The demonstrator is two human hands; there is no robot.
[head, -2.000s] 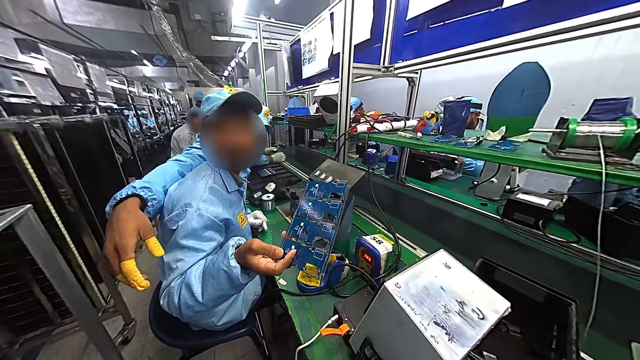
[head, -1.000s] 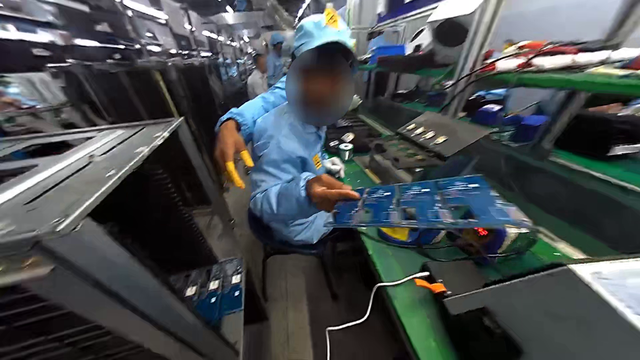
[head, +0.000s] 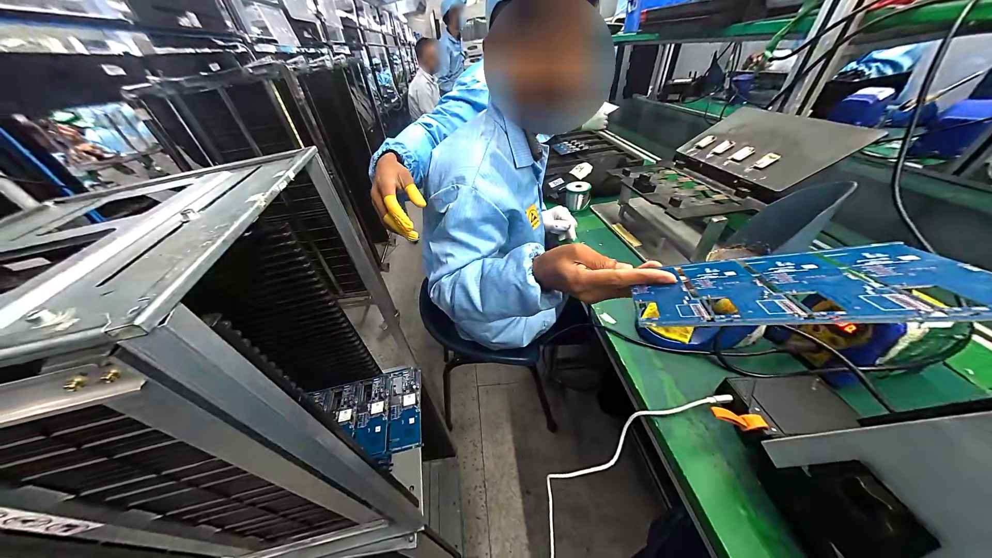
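Neither my left hand nor my right hand is in view. A seated co-worker in a light blue coat holds the left end of a blue printed circuit board panel (head: 814,283) with one bare hand (head: 593,271). The panel lies nearly flat in the air above the green bench (head: 690,434), with rectangular cutouts along it. A second hand (head: 395,203) with yellow finger cots hangs beside the co-worker's coat, holding nothing visible. Beyond the coat, a white-gloved hand (head: 559,222) rests near a solder wire spool (head: 577,195).
A metal magazine rack (head: 225,325) fills the left, with blue circuit boards (head: 387,415) at its lower opening. A white cable (head: 604,465) hangs off the bench beside a blue stool (head: 480,349). A dark fixture with a raised lid (head: 779,147) stands farther back.
The view has turned left and down, bringing the rack close. The co-worker's board panel has gone from upright to nearly flat, still in that person's hand.
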